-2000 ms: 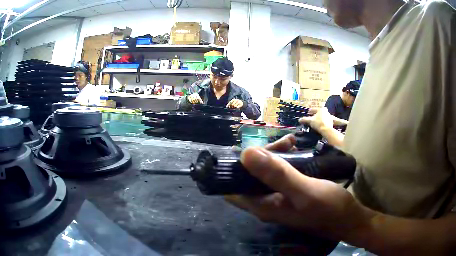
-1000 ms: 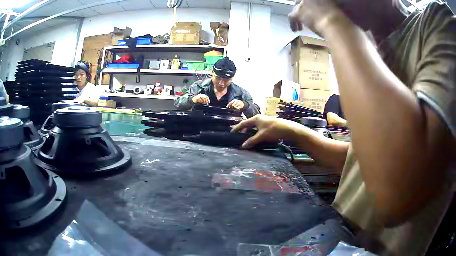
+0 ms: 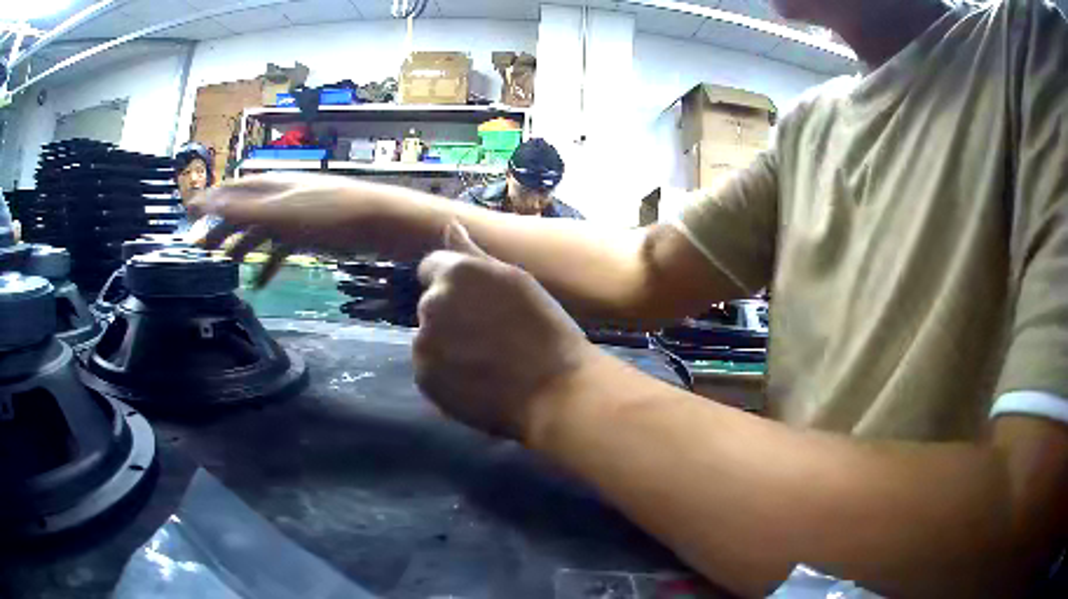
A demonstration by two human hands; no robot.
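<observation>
My right hand (image 3: 252, 222) is blurred, with fingers apart, beside and slightly above the magnet (image 3: 182, 272) of a black speaker driver (image 3: 199, 351) at left. Contact cannot be told. The driver stands rim down on the dark bench (image 3: 387, 491). My left hand (image 3: 498, 334) is nearer, right of it, with fingers curled and thumb up; whether it holds anything is hidden. Another driver (image 3: 70, 421) is cut off by the left edge. No screwdriver shows.
More drivers stand behind at far left, by a tall stack of black panels (image 3: 105, 193). A lower panel stack (image 3: 381, 293) is partly behind my right arm. A clear plastic bag (image 3: 223, 550) lies at the near edge. Two people are across the bench.
My right hand has moved left from the panel stack to the driver. My left hand has come down from near the face to above the bench.
</observation>
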